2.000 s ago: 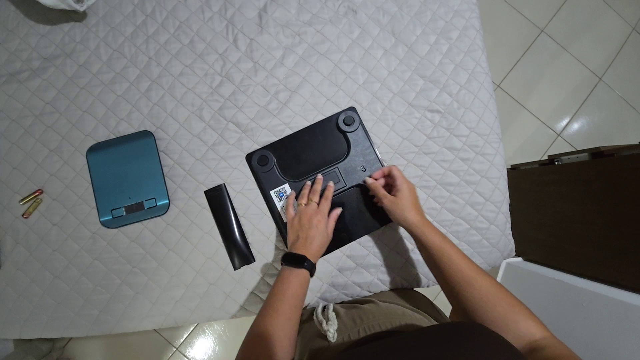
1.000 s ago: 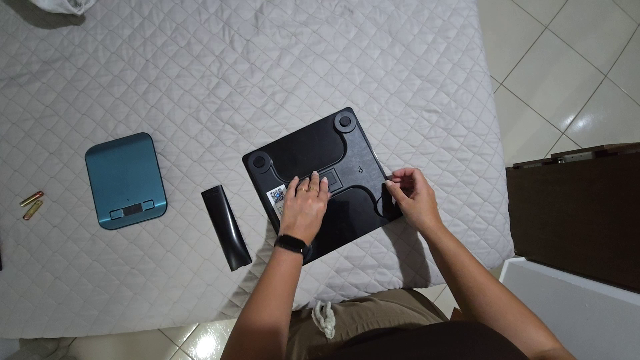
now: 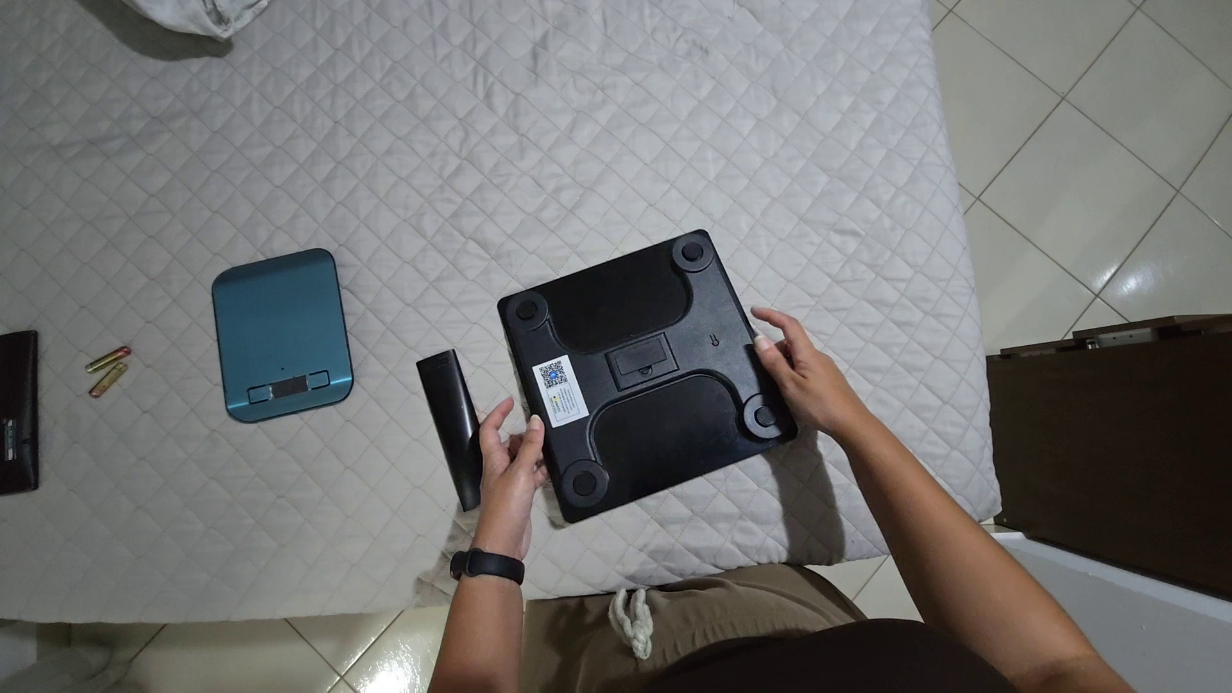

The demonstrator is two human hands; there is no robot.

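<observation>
A square black digital scale point(image 3: 645, 371) lies underside up, its four round feet, a closed battery cover point(image 3: 642, 361) and a printed label point(image 3: 561, 391) showing. My left hand point(image 3: 510, 467), with a black band on the wrist, grips the scale's left edge, thumb on the rim. At the opposite edge my right hand point(image 3: 804, 375) grips the scale near the lower right foot. A long glossy black case point(image 3: 450, 428) lies just left of my left hand. Farther left rests a teal kitchen scale point(image 3: 282, 332) with a small display.
A pale quilted bedspread point(image 3: 789, 115) lies under everything. Two cylindrical batteries point(image 3: 108, 372) and a dark flat object point(image 3: 17, 414) are at the far left, a white cloth point(image 3: 197, 12) at the top. Dark wooden furniture point(image 3: 1116, 443) stands right of the bed on the tiled floor.
My left hand has gone from the middle of the black scale's underside to its left edge. The battery cover and label, partly covered by it before, now show fully.
</observation>
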